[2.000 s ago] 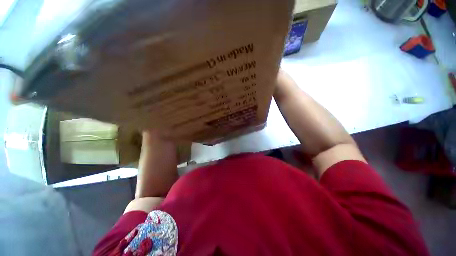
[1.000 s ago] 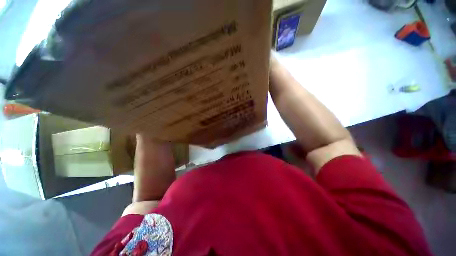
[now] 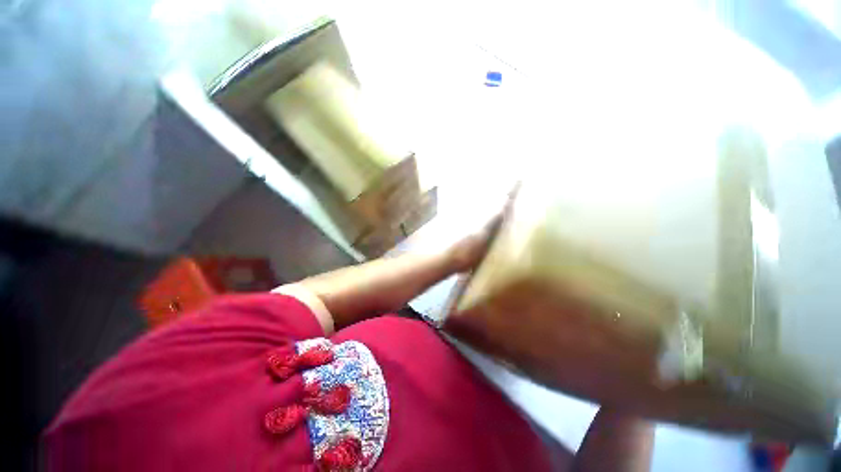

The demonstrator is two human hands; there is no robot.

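Observation:
A large brown carton [image 3: 553,323] fills the right side of the view, blurred and washed out by glare, with shiny tape near its right end. My left hand [image 3: 479,244] is flat against its left side, bracing it, with the fingers partly blurred. My right forearm [image 3: 618,442] reaches up to the carton's near side at the bottom edge, and my right hand is hidden by the carton. I cannot tell whether the carton rests on the table or is held above it.
An open carton [image 3: 244,88] lies at the upper left on the white table [image 3: 295,189], with a smaller closed carton [image 3: 332,129] in it. An orange-red stool [image 3: 175,293] is on the floor at the left. A small blue item [image 3: 493,79] is on the table behind.
The view has swung left. The large carton has moved from upright before my chest to the right side, and its printed face no longer shows. The open carton now appears higher up.

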